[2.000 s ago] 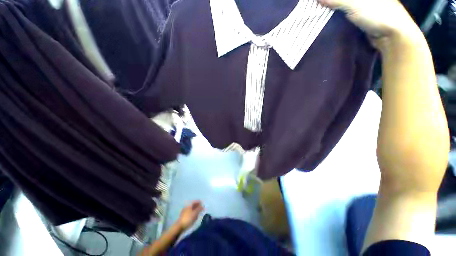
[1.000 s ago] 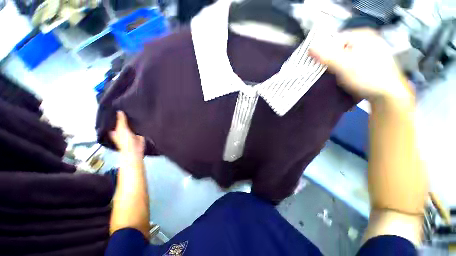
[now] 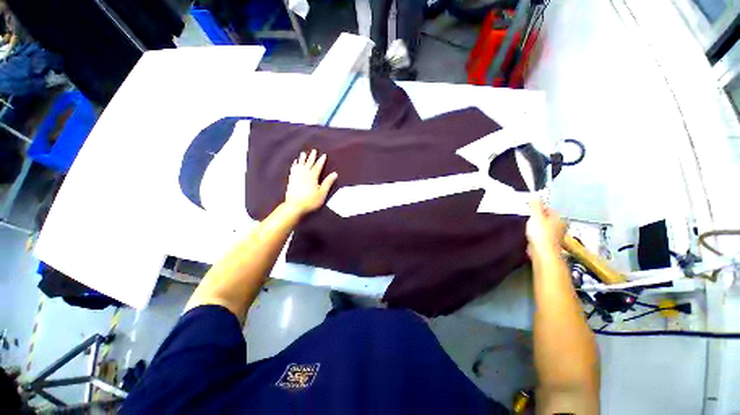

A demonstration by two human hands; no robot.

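A dark maroon top [image 3: 381,158] lies across the table with its collar to the right and hem to the left. Its pale placket [image 3: 410,194] runs along the middle, and a wide pale hem band [image 3: 227,170] shows at the left end. A dark hanger hook [image 3: 573,152] pokes out at the neck. My left hand [image 3: 309,182] lies on the body near the hem, fingers spread. My right hand [image 3: 545,228] is at the collar and shoulder edge, fingers closed on it.
The navy board end [image 3: 195,166] shows past the hem. The iron's yellow-tan handle [image 3: 596,259] is right of my right hand, with a black cord [image 3: 673,333]. A blue bin [image 3: 65,130] is at the left. A red object [image 3: 495,53] stands behind the table. A white tabletop [image 3: 105,186] extends left.
The top was held up in the air and now lies on the table, collar to the right. My left hand has gone from holding its side to resting on it. The view has turned to the table.
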